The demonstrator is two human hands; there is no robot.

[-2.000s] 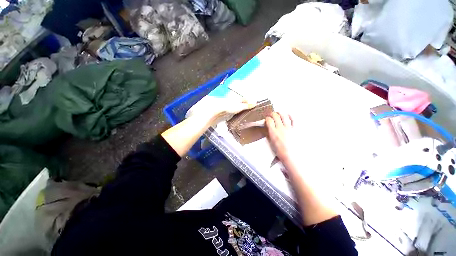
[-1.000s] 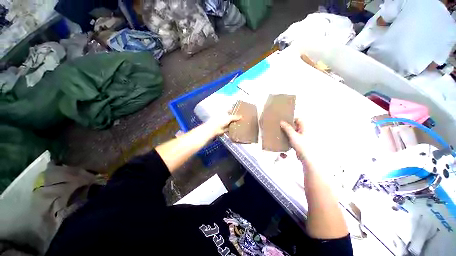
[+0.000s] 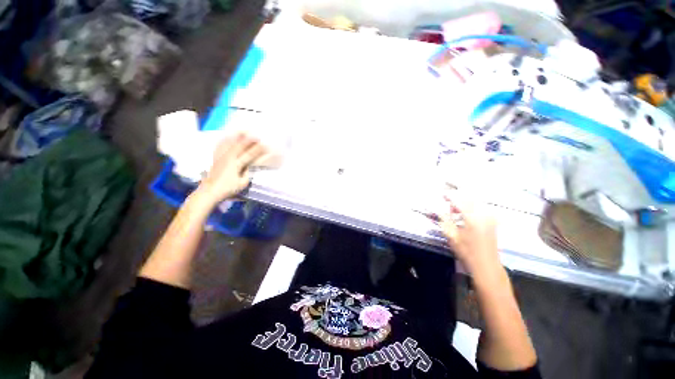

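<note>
My left hand [image 3: 233, 166] is at the left end of the white table, fingers bent over a pale, overexposed piece [image 3: 272, 153]; the glare hides whether it grips it. My right hand [image 3: 468, 231] is at the table's front edge, fingers curled and blurred. A thin dark thing [image 3: 429, 216] shows beside its fingertips; I cannot tell whether it is held. A stack of brown fabric pieces [image 3: 583, 237] lies at the right front of the table. The sewing machine [image 3: 592, 111] is beyond my right hand, its needle area [image 3: 485, 144] to the left.
A white piece [image 3: 180, 133] sticks out past the table's left end, by blue tape [image 3: 240, 78]. A blue crate [image 3: 248, 220] is under the left front edge. Behind the machine are a blue tube [image 3: 481, 38] and a pink item [image 3: 471, 28]. A green sack [image 3: 63, 200] is at left.
The view has turned right, bringing the brown stack in. My hands have moved apart. The two brown pieces held one in each hand a second ago no longer show as brown in my hands.
</note>
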